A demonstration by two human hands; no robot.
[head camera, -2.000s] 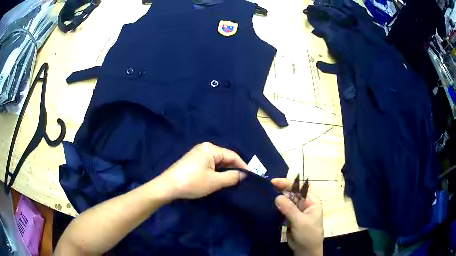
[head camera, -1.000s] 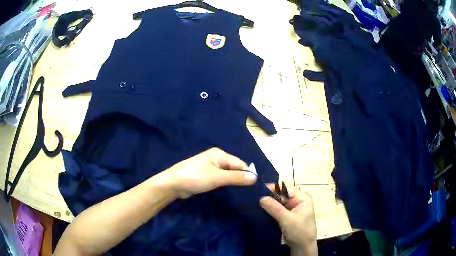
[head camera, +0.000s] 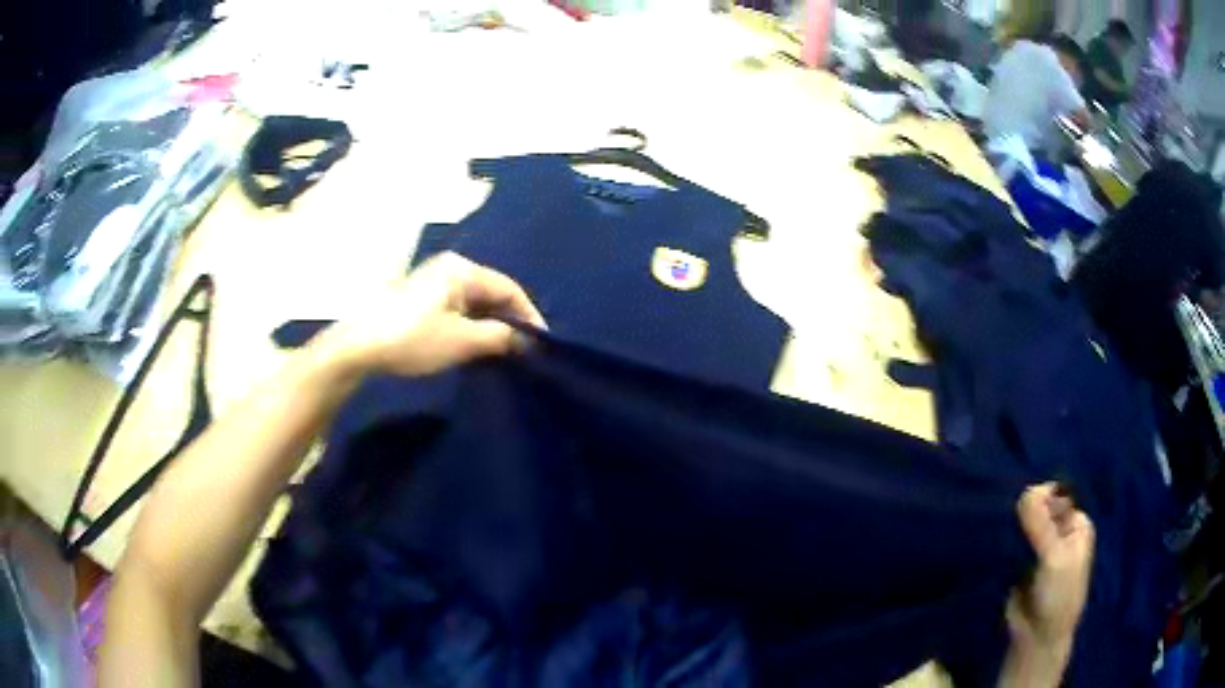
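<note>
The navy pinafore dress (head camera: pixel 645 323) lies on the table with a black hanger (head camera: pixel 631 159) in its neckline and a crest badge (head camera: pixel 678 269) on the chest. Its skirt is lifted and stretched between my hands. My left hand (head camera: pixel 464 320) pinches the skirt edge at centre left. My right hand (head camera: pixel 1057 531) grips the edge at the right; the snips cannot be made out. The waist buttons are hidden behind the raised cloth.
A second navy pinafore (head camera: pixel 1021 336) lies at the right. A loose black hanger (head camera: pixel 148 403), a black coil (head camera: pixel 289 159) and bagged garments (head camera: pixel 101 229) are at the left. A person (head camera: pixel 1032 92) is at the far upper right.
My hands have moved far apart, left hand up and left, right hand to the right, and the skirt edge is raised and stretched. The view has tilted up.
</note>
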